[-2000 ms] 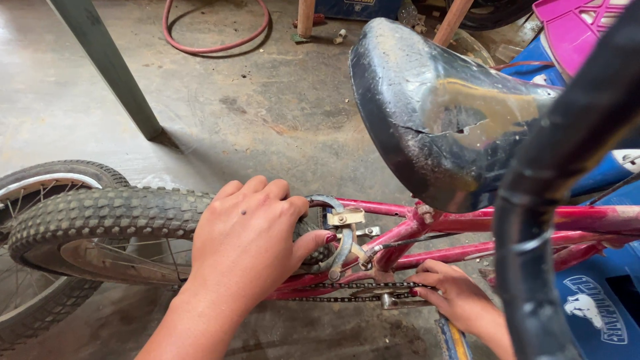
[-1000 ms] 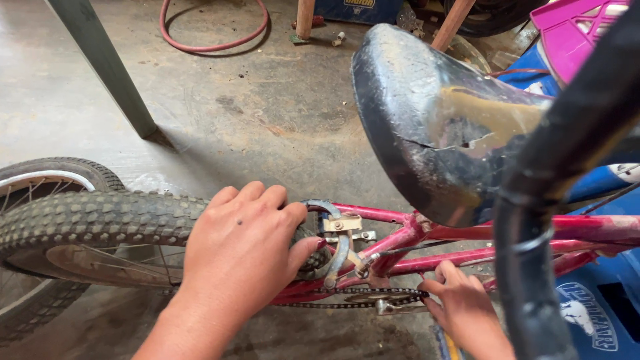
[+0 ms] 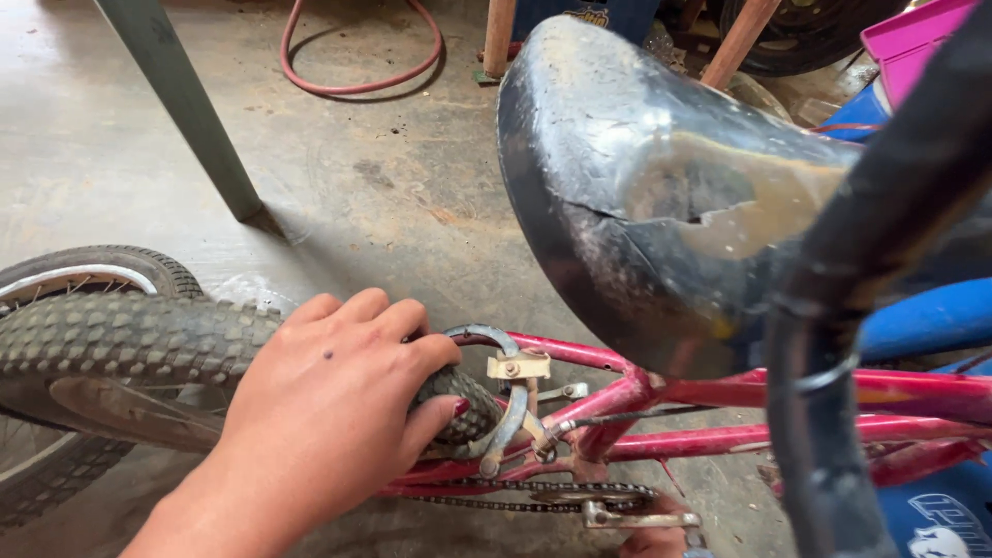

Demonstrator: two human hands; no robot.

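Observation:
My left hand (image 3: 341,395) lies over the knobby rear tire (image 3: 124,333) of a red bicycle frame (image 3: 697,442), its fingers and thumb wrapped around the tread beside the caliper brake (image 3: 515,395). Low in the view, my right hand (image 3: 655,535) is mostly hidden beneath the crank arm (image 3: 643,518) and chainring; its grip cannot be made out. The chain (image 3: 535,505) runs along the frame to the chainring (image 3: 593,494). Above the frame is the worn, torn black saddle (image 3: 620,178).
A black curved tube (image 3: 821,310), close and blurred, crosses the right side. Another wheel (image 3: 85,275) lies at the left. A green metal leg (image 3: 186,108) stands on the concrete floor, near a red hose (image 3: 356,89). Blue containers and a pink crate (image 3: 914,46) are at the right.
My right hand has moved from the chain's side near the chainring to lower down, behind the crank arm. The crank arm has come into clearer view. My left hand remains on the tire.

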